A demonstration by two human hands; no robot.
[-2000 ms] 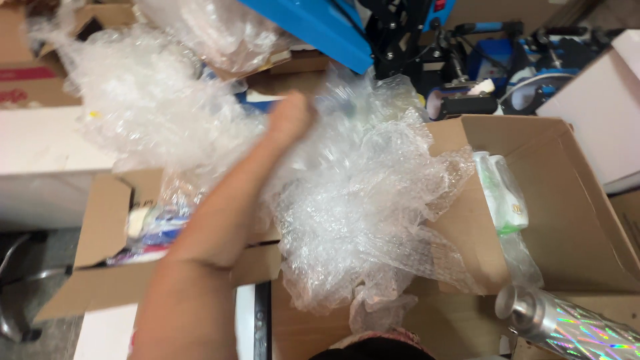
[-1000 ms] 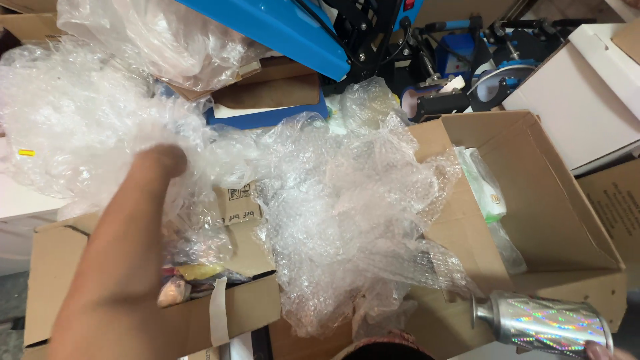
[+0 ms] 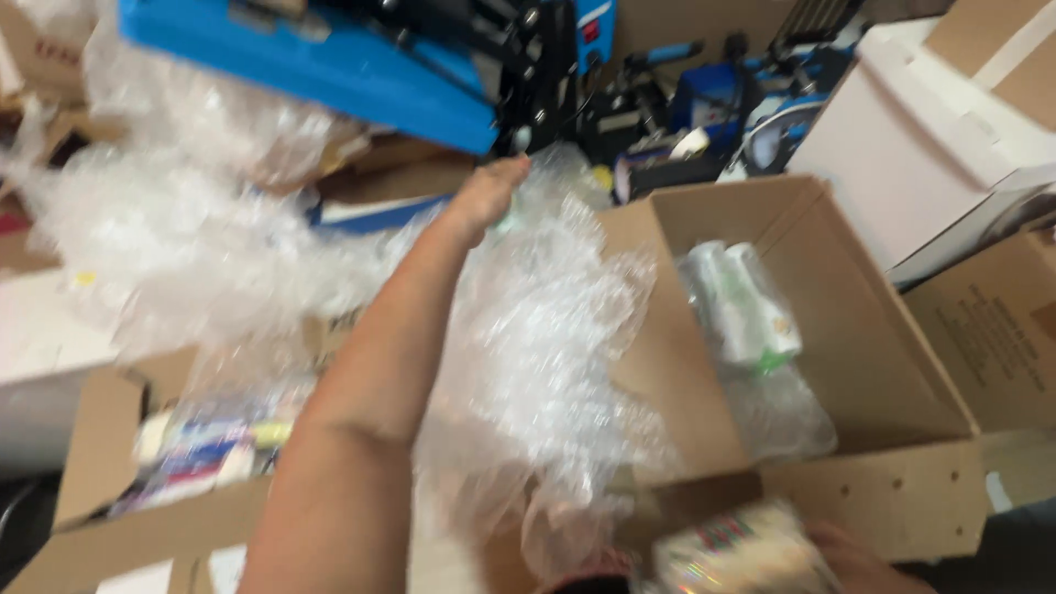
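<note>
My left hand (image 3: 493,198) reaches to the far side of a heap of clear bubble wrap (image 3: 544,346), at the wrap's far edge; its fingers are blurred and whether they grip any wrap is not clear. At the bottom right, my right hand (image 3: 854,561) is on a shiny wrapped item (image 3: 738,557), blurred and cut off by the frame. To the right of the wrap, an open cardboard box (image 3: 866,355) holds white rolls or bottles in clear plastic (image 3: 738,305). More bubble wrap (image 3: 206,239) lies left of my forearm.
A second open carton (image 3: 99,445) with colourful packaged goods stands at the lower left. A blue machine with black parts (image 3: 313,74) overhangs the back. A white box (image 3: 916,132) stands at the back right, beside another cardboard box (image 3: 990,338).
My left hand has moved from the left wrap pile, where it was one second ago, to the far edge of the middle heap. My right hand and the shiny item are now lower in view.
</note>
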